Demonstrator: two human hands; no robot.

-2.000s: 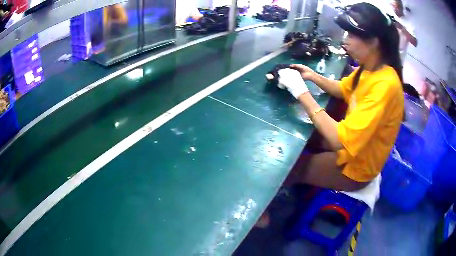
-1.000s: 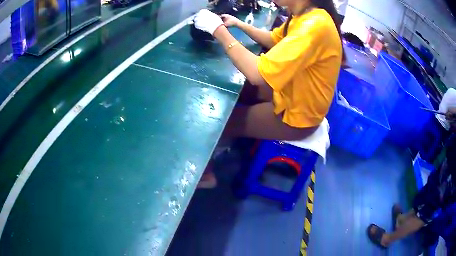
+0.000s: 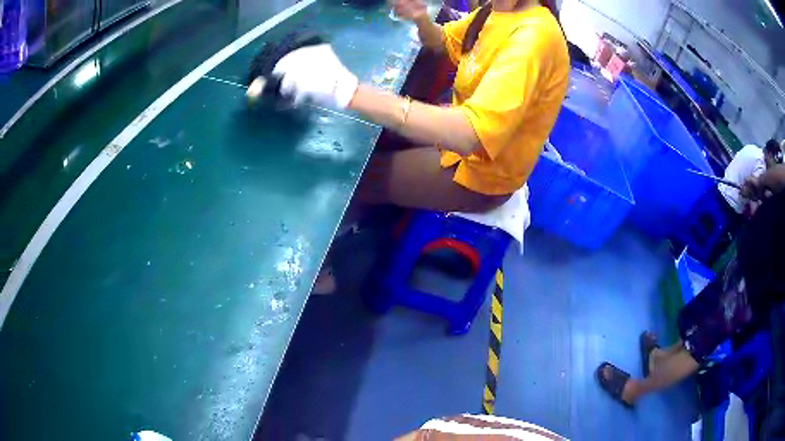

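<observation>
The glossy green worktable (image 3: 172,250) lies in front of me. A neighbour's white-gloved hand (image 3: 314,76) holds a black bundle (image 3: 274,62) over its far part, with a tan end piece (image 3: 256,87) sticking out towards me. A small piece of a white and blue object, possibly the glue bottle (image 3: 151,436), shows at the bottom edge, cut off. Neither of my hands is in the picture. Striped cloth (image 3: 491,428) shows at the bottom edge.
A person in a yellow shirt (image 3: 515,95) sits on a blue stool (image 3: 439,267) at the table's right edge. Blue bins (image 3: 577,185) stand behind. Another person's sandalled feet (image 3: 615,383) are at the right. Yellow-black tape (image 3: 493,344) marks the floor.
The view has swung down and right. The neighbour's gloved hand has brought the black bundle nearer along the table, and the neighbour's other hand has come off it.
</observation>
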